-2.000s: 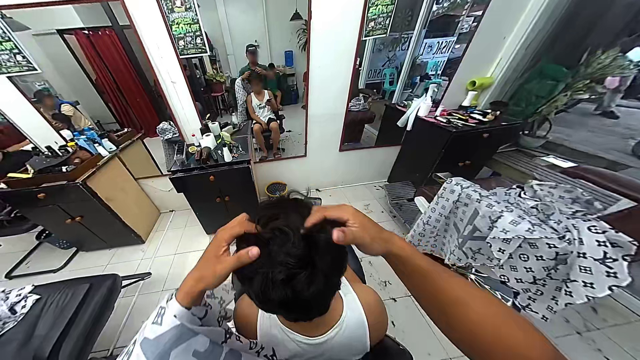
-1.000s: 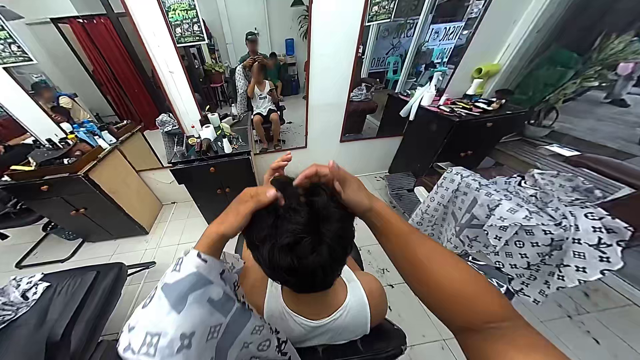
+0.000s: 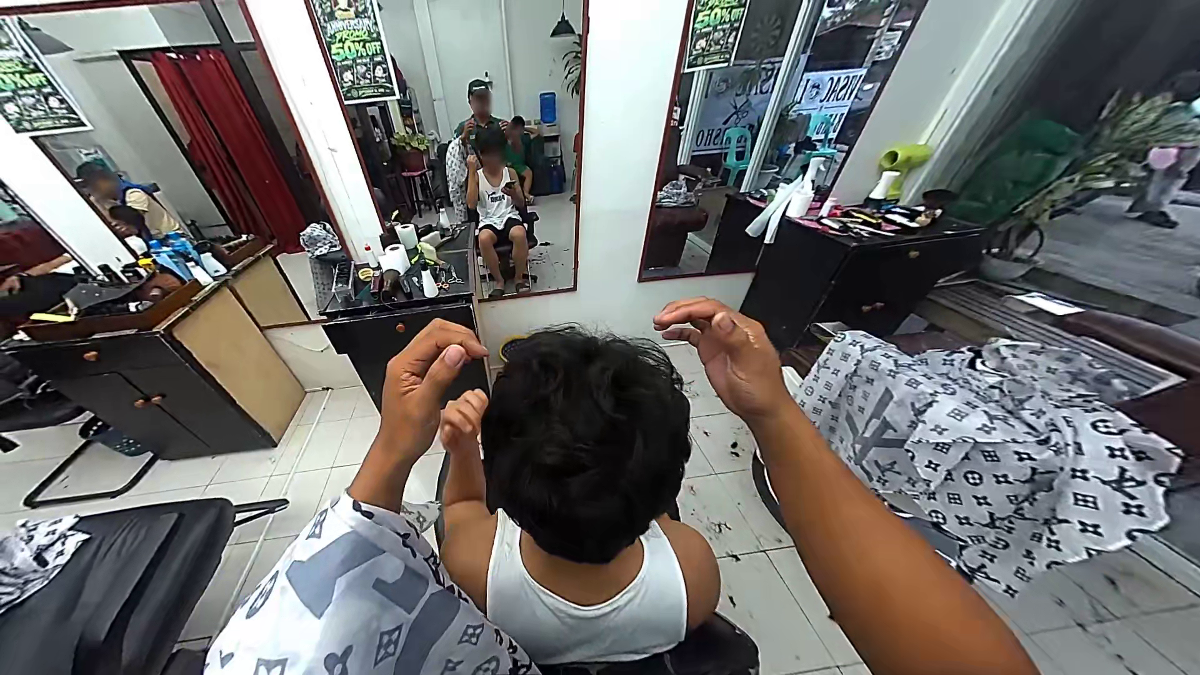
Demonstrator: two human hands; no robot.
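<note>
A seated person in a white tank top (image 3: 581, 600) faces away from me, with short, wavy black hair (image 3: 586, 441). To the left of the head my left hand (image 3: 422, 384) is raised, fingers bent and thumb near them, holding nothing visible. The seated person's own hand (image 3: 463, 417) is lifted close below it. On the other side, my right hand (image 3: 722, 352) hovers off the hair with curled fingers apart and nothing in it. A white and grey patterned cape (image 3: 347, 600) hangs over my left forearm.
Ahead, a black cabinet (image 3: 398, 328) with bottles stands below a wall mirror (image 3: 525, 234). A second black cabinet (image 3: 844, 272) holds tools and a green hair dryer (image 3: 903, 159). Another patterned cape (image 3: 975, 441) is draped at right. A black padded seat (image 3: 122, 562) is at lower left; hair clippings lie on the tiles.
Both my hands have come off the black hair and moved apart to either side of the head. The seated person's left hand now shows raised beside the head.
</note>
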